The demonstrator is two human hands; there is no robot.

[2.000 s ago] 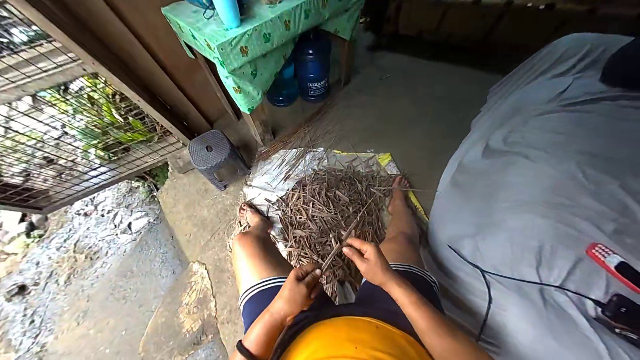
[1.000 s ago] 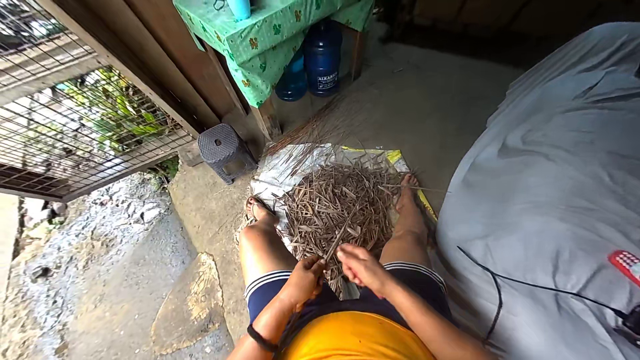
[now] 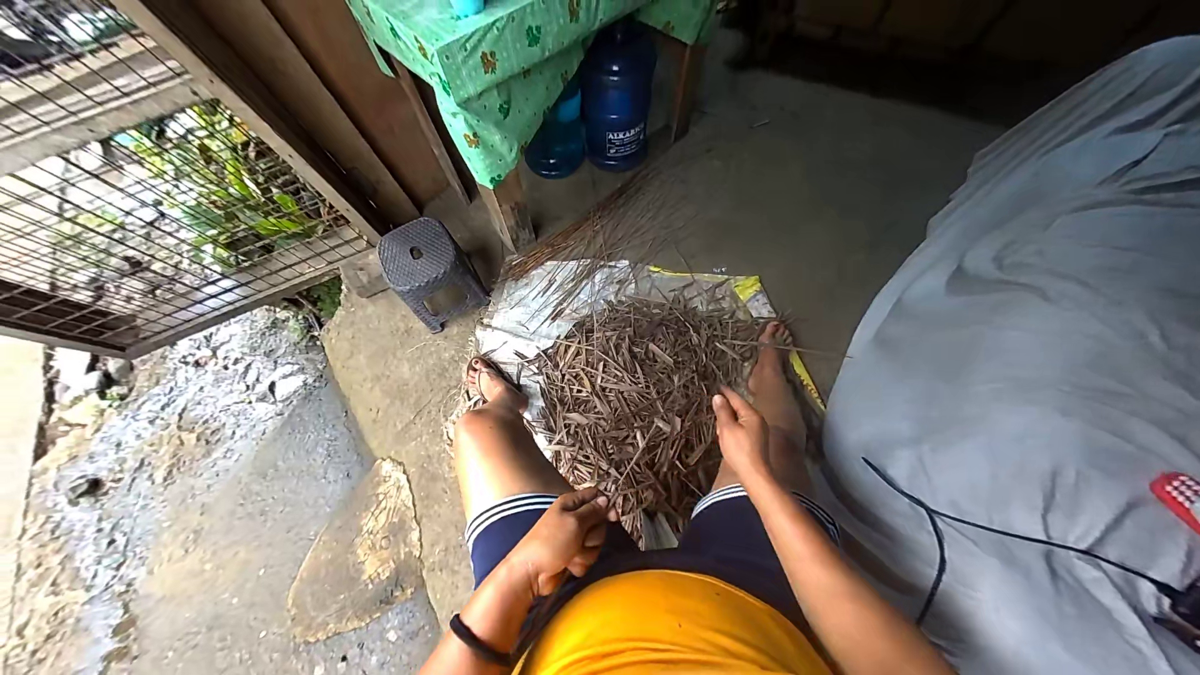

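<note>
A heap of dry brown leaf strips (image 3: 637,394) lies on a flattened white sack (image 3: 534,300) between my bare legs. My left hand (image 3: 567,539) is at the heap's near edge, fingers curled and thumb and forefinger pinched together; whether a thin strip is between them is too small to tell. My right hand (image 3: 743,433) is over the heap's right side near my right shin, its fingers bent; I cannot tell whether it holds anything. A bundle of thin brown sticks (image 3: 600,230) lies across the sack's far edge.
A grey plastic stool (image 3: 431,267) stands at the left, beside a table with a green cloth (image 3: 487,66). Blue water jugs (image 3: 619,103) stand beneath it. At the right are a grey-sheeted surface (image 3: 1022,375), a black cable (image 3: 1031,536) and a red object with white buttons (image 3: 1179,497).
My hands were close together over the near edge of the heap and are now apart. The right has moved forward and to the right; the left is nearer my lap.
</note>
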